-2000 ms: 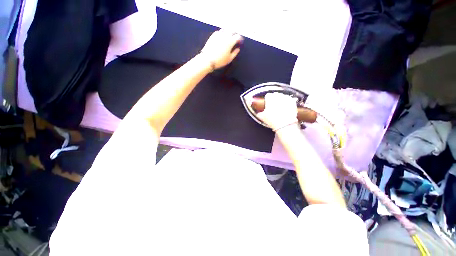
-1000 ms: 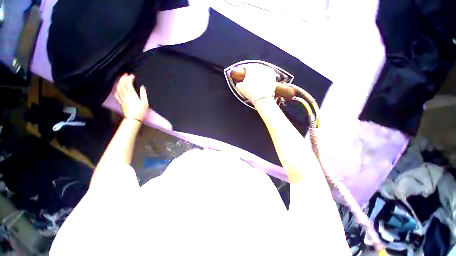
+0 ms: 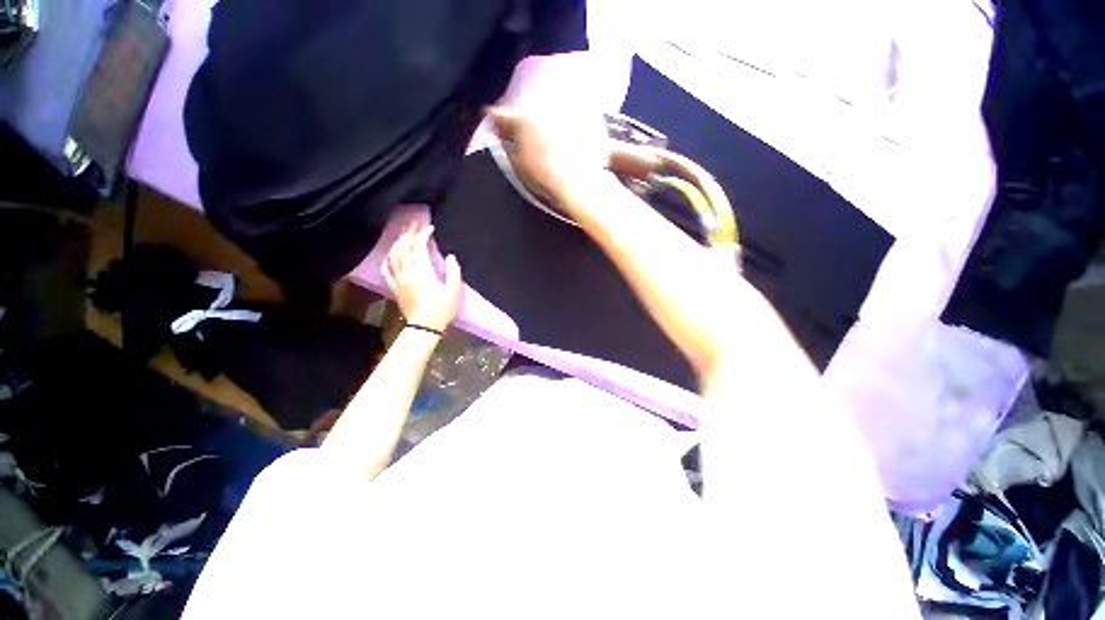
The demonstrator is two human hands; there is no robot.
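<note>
A flat black cloth piece (image 3: 751,230) lies on the pale lilac table cover (image 3: 897,400). My right hand (image 3: 551,151) is closed on the handle of the steam iron (image 3: 636,127), which stands on the left part of the cloth beside the stack. Glare and my hand hide much of the iron's soleplate. My left hand (image 3: 422,285) lies with fingers apart at the near left edge of the cloth and table, holding nothing. A thick stack of black pieces (image 3: 327,109) lies at the left, close to both hands.
Dark cloth (image 3: 1030,182) hangs at the far right. Grey and blue cloth (image 3: 1030,484) is heaped below right. Black pieces with a white tie (image 3: 216,305) lie below left. The iron's yellow-brown hose (image 3: 703,200) curves over the cloth.
The iron and my right hand have moved left along the cloth toward the stack. My left hand has left the middle of the cloth for its near left edge. The view has shifted left.
</note>
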